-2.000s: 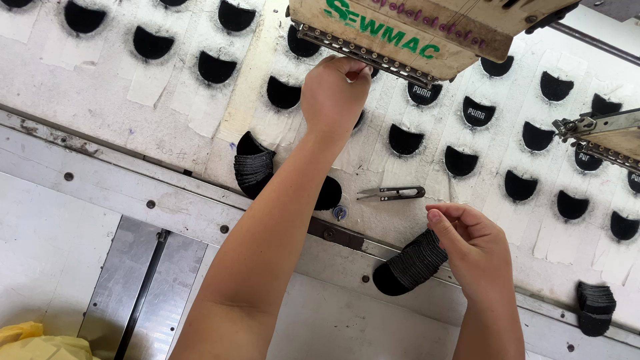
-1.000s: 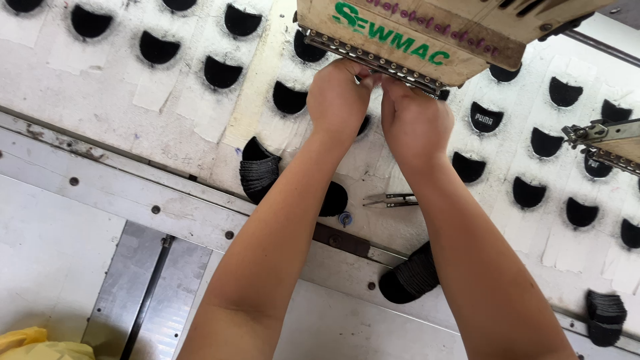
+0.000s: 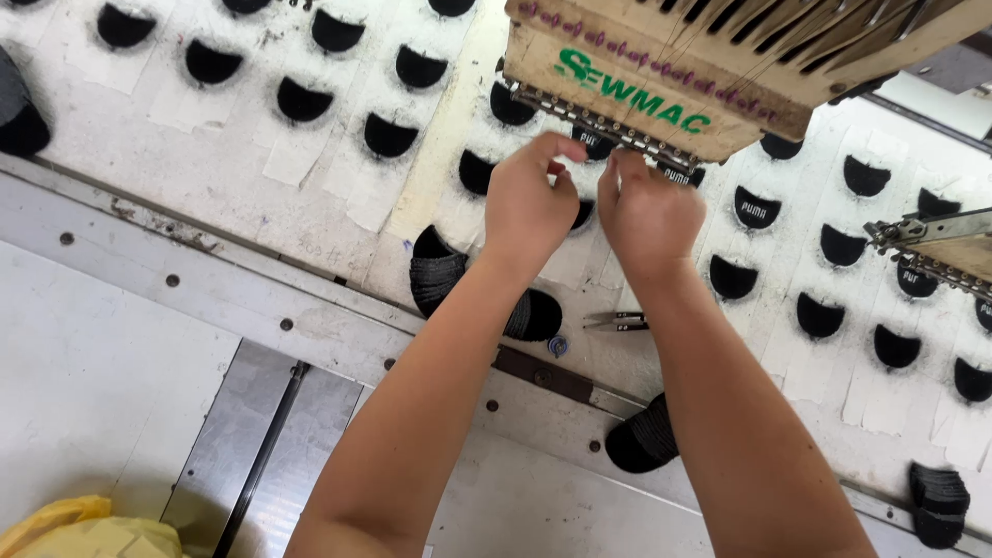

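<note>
Both of my hands are under the needle row of a Sewmac embroidery machine head [image 3: 632, 89]. My left hand [image 3: 536, 198] has its fingers curled and a little apart, with nothing visible between them. Beside it, my right hand [image 3: 651, 205] has thumb and forefinger close together just below the needle bar; whether they pinch a thread cannot be seen. A black half-round patch with white lettering [image 3: 590, 145] lies between and above the hands. Another lettered patch [image 3: 680, 175] is partly behind my right hand. Thread snips [image 3: 616, 321] lie partly hidden by my right forearm.
Rows of black patches [image 3: 390, 135] sit on white backing. Stacks of black patches [image 3: 437, 280] lie near the frame edge, with another stack [image 3: 643, 438] on the metal rail. A blue-rimmed bobbin [image 3: 557, 346] lies near the snips. A second machine head [image 3: 938, 244] stands at the right.
My right hand has come up from beside the patch stack on the rail to the needle row. Since one second ago the two hands have moved apart slightly, and my left fingers have loosened.
</note>
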